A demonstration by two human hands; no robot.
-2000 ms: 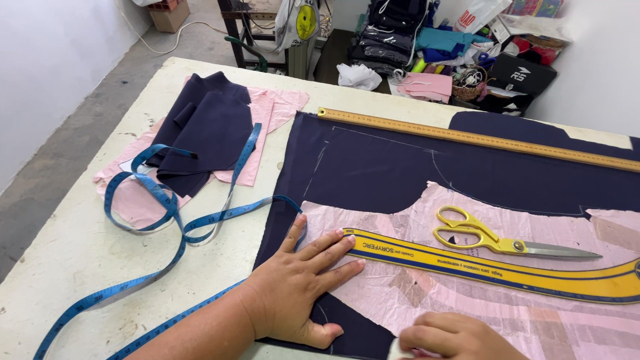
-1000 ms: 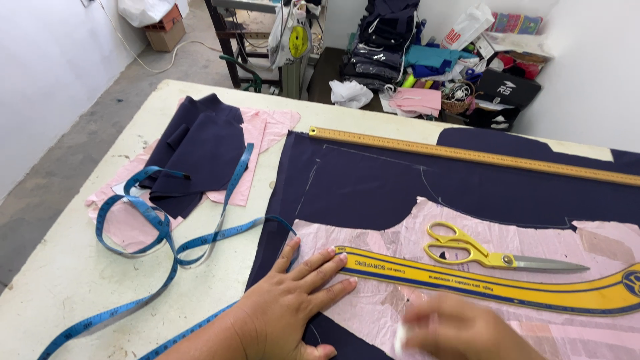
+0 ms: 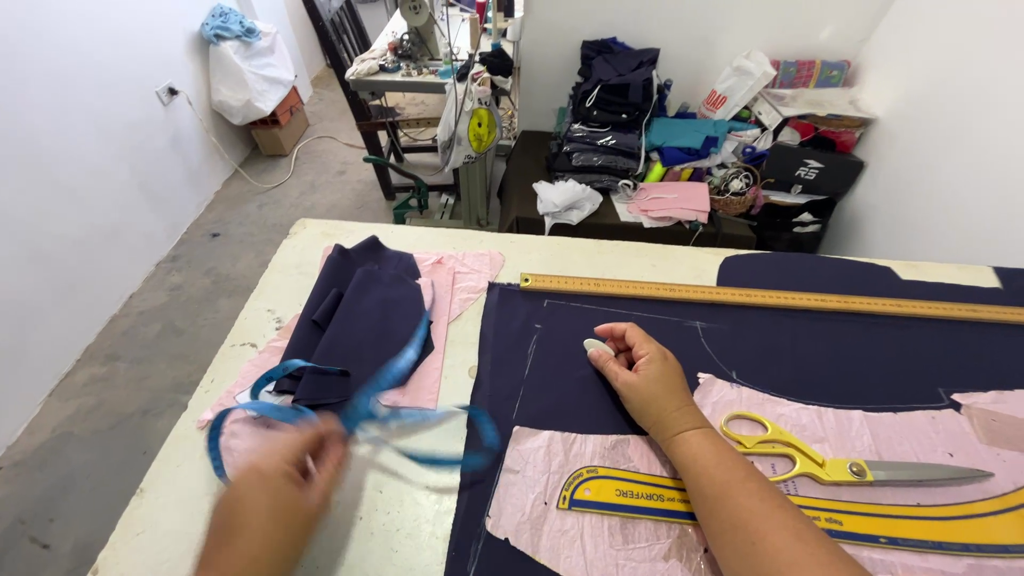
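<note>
My left hand (image 3: 292,480), blurred, is at the blue measuring tape (image 3: 392,372), which is lifted in loops over the table; its fingers appear closed on the tape. In my right hand (image 3: 644,372) a piece of white tailor's chalk (image 3: 598,346) is pinched above the dark navy fabric (image 3: 584,392), which bears chalk lines. Under my right forearm lies the yellow curved ruler (image 3: 624,494) on pink pattern paper (image 3: 552,464). Yellow-handled scissors (image 3: 848,470) rest on the paper to the right of that arm.
A wooden ruler (image 3: 768,296) lies along the fabric's far part. Folded navy pieces (image 3: 360,320) sit on pink paper at the left. Beyond the table (image 3: 400,236) stand a sewing machine (image 3: 420,24) and a low table piled with dark folded clothes (image 3: 608,112).
My left hand has left the curved ruler and pattern paper and moved left to the measuring tape, which is now raised. My right hand has moved up over the navy fabric. The view has shifted.
</note>
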